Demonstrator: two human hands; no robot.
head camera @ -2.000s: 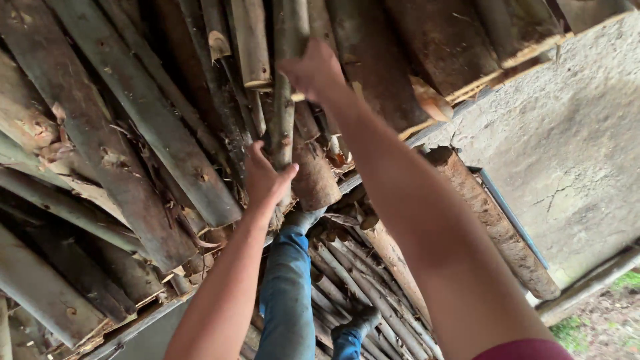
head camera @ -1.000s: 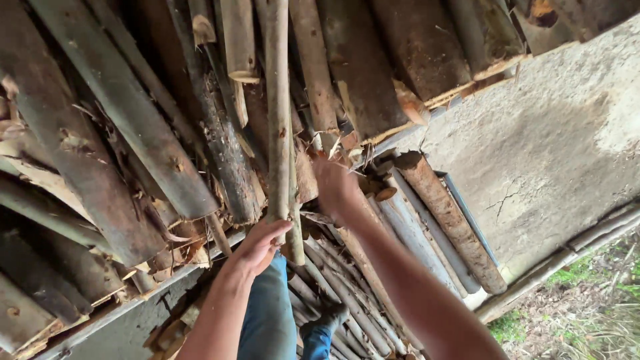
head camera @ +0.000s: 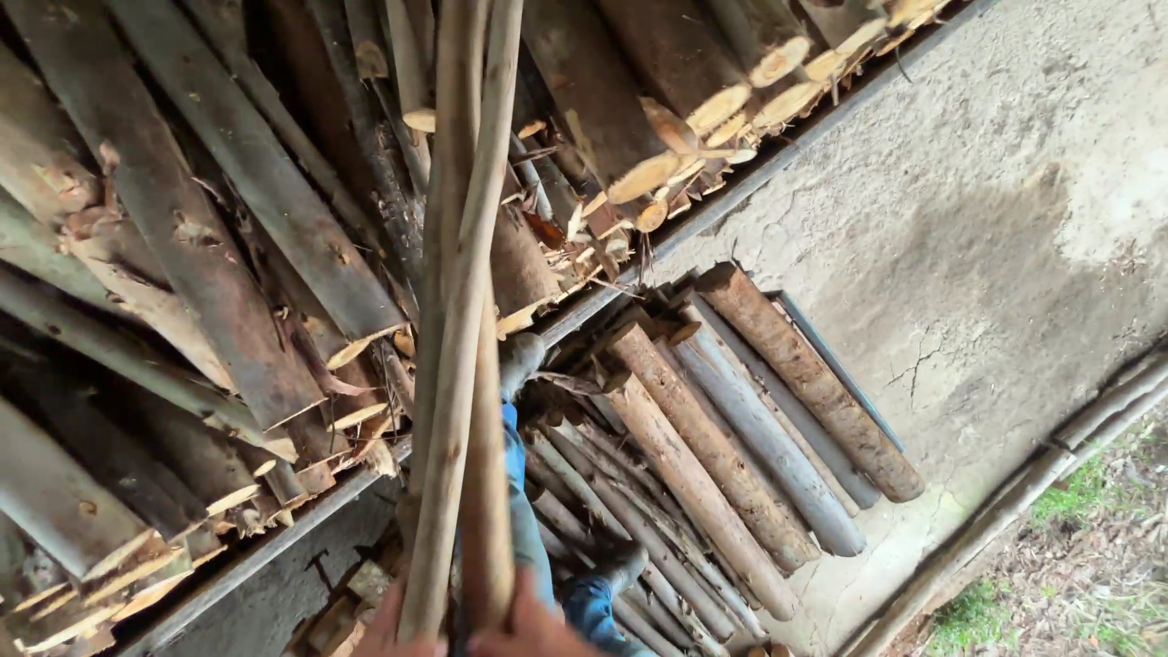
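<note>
Several long, slender wooden poles rise side by side up the middle of the view, one pale pole (head camera: 464, 328) crossing over the others. At the bottom edge my left hand (head camera: 388, 630) is on the lower ends from the left, and my right hand (head camera: 534, 625) grips the thicker pole (head camera: 488, 511) from the right. Both hands are partly cut off by the frame and slightly blurred. Behind the poles is a big stack of cut logs (head camera: 210, 283), their sawn ends facing down toward me.
A metal rail (head camera: 712, 210) runs along the stack's edge. Below lie thick logs (head camera: 703, 502) and a pile of thin poles (head camera: 602, 511) beside my jeans and shoes. A cracked concrete floor (head camera: 922, 301) lies to the right, edged by long poles (head camera: 1013, 502), with grass beyond.
Both hands have moved down to the bottom of the view. The right hand, earlier by the stack's edge, is now on a pole beside the left. More poles stand together in front of me.
</note>
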